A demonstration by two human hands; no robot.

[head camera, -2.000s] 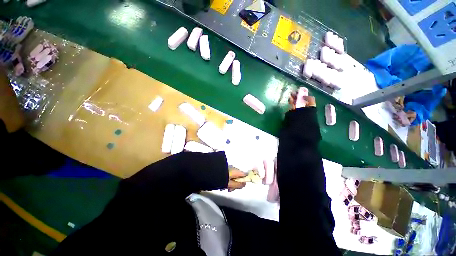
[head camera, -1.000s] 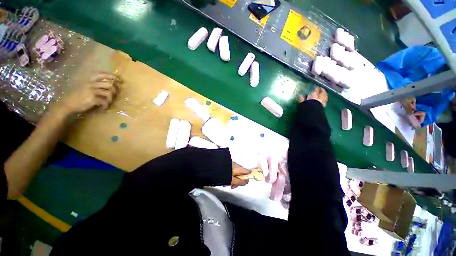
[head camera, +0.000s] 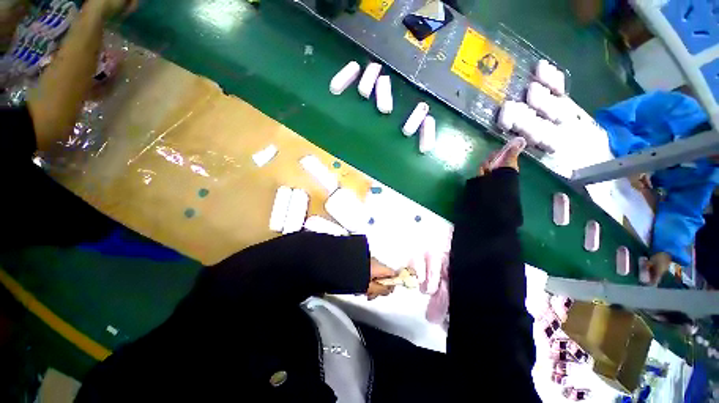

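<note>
My left hand is closed around a pale tool with a lumpy cream-yellow head, low over the white sheet. Its fingers are partly hidden by the sleeve. Pink housings lie just right of the tool head, partly hidden by my right sleeve. My right hand reaches across the green belt, near its far edge, and holds a pale pink housing. Several white oblong housings lie on the tan cover to the left, with a small white piece.
More pink housings lie spread along the belt. Grouped housings and yellow labels sit on the grey ledge. A metal bar and an open cardboard box are at right. A neighbour's bare arm is at upper left; a blue-sleeved person is at right.
A pink housing that lay on the belt left of my right hand is gone from there, and a housing now shows in that hand. The neighbour's arm at left has moved up to the belt.
</note>
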